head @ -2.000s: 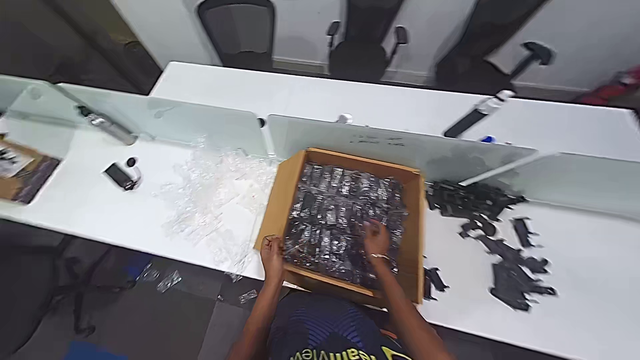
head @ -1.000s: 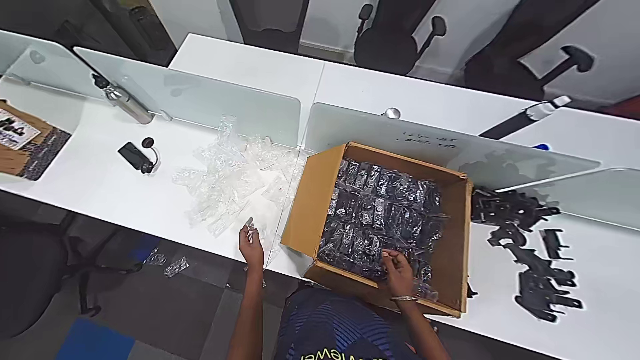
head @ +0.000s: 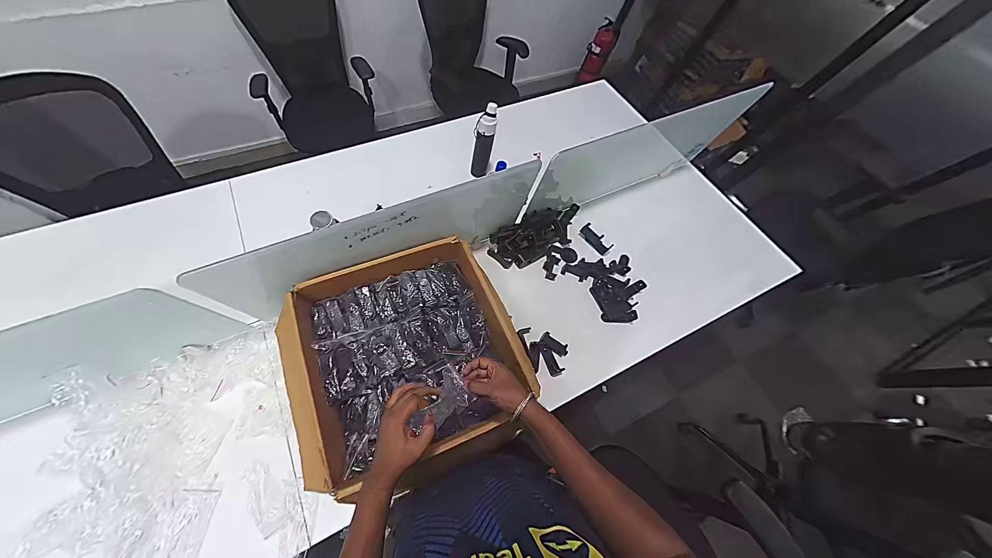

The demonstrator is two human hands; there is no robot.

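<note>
Both hands are over an open cardboard box [head: 310, 465] filled with rows of dark parts in clear plastic bags [head: 403, 341]. Between them is a clear plastic bag [head: 452, 399], pinched by the fingers of my right hand [head: 492, 381]. My left hand [head: 405, 426] is curled at the bag's left side, its fingers on the plastic. Whether a part is inside this bag cannot be told. To the left of the box lies a heap of clear plastic bags [head: 170, 434]. Loose black plastic parts [head: 612, 294] lie to the right of the box, some close to its wall.
Frosted glass dividers [head: 372, 240] run behind the box along the white table [head: 697, 240]. A dark bottle with a white cap [head: 483, 143] and a round metal lid [head: 322, 220] are beyond them. Office chairs [head: 322, 108] stand behind the table; a red fire extinguisher [head: 597, 50] is farther back.
My left hand has moved from the heap of plastic bags to over the box, beside my right hand. A clear bag now shows between the hands. The view has swung right.
</note>
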